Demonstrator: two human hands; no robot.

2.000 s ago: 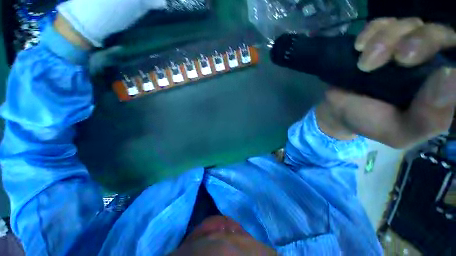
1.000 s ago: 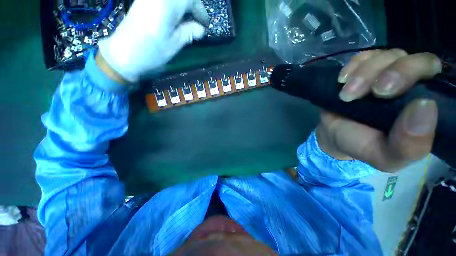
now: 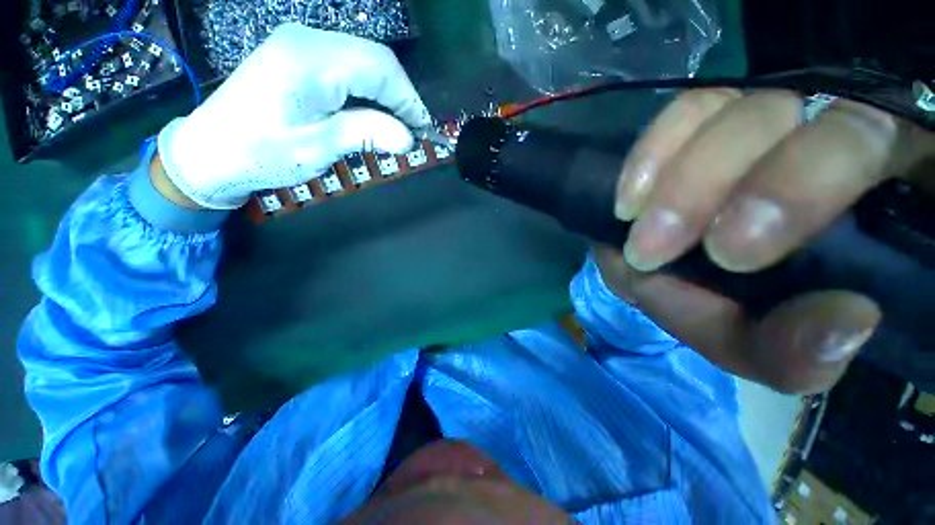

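The orange-brown slotted jig [image 3: 341,187] lies slanted on the mat, with small silver metal plates [image 3: 330,184] in a row. My left hand [image 3: 292,123], in a white glove, is over the jig's upper side; its thumb and finger pinch a tiny silver piece, too small to name, at the driver's nose. My right hand [image 3: 738,205] is bare and wrapped around the black electric screwdriver [image 3: 559,169]. The driver points left, and its nose covers part of the jig's right half. Whether the bit touches a part is hidden.
A black tray of fine silver pieces [image 3: 308,23] stands beyond my left hand. A black parts bin [image 3: 97,115] of mixed pieces is left of it. A clear plastic bag [image 3: 605,46] with parts lies beyond the jig. A red-black cord [image 3: 707,82] runs above the driver. Dark green mat [image 3: 379,267] lies below.
My left hand has come down from the tray of fine pieces to the jig, fingertips at the driver's nose. My right hand and the driver have moved left over the jig.
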